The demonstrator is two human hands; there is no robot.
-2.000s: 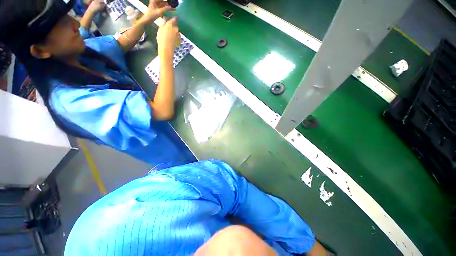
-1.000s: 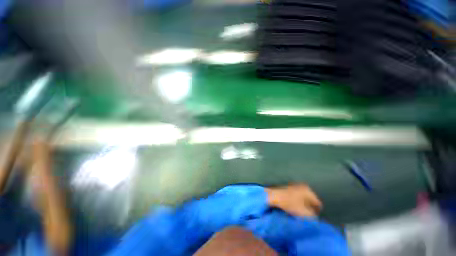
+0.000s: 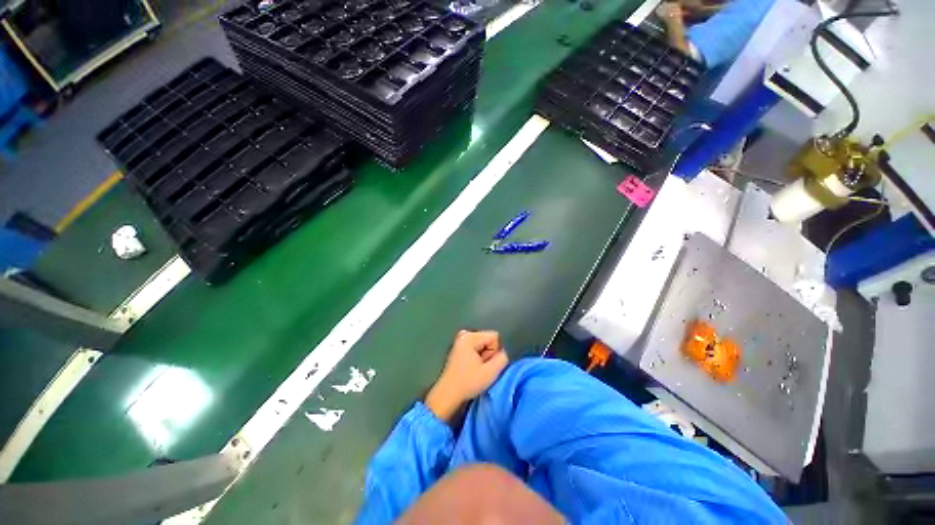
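My left hand (image 3: 477,361) is curled closed over the green bench, beside the blue sleeve of my right arm (image 3: 605,441); nothing shows in it. My right hand is not in view. Nippers with open blue handles (image 3: 520,238) lie on the bench beyond my left hand. To the right is the white machine (image 3: 641,277) with a grey plate (image 3: 759,338) littered with dark specks. An orange fixture (image 3: 712,352) sits on the plate; I cannot tell if a part is in it.
Stacked black blister trays (image 3: 359,82) stand across the white rail (image 3: 410,251), with another stack (image 3: 625,92) farther right. White scraps (image 3: 354,380) lie on the bench. A pink tag (image 3: 637,191) is at the machine's far corner. A person's blue sleeve (image 3: 728,36) shows at the top.
The view has swung right from the neighbouring worker to the machine, passing through blur. My left hand, out of view at first, now shows beside my right sleeve.
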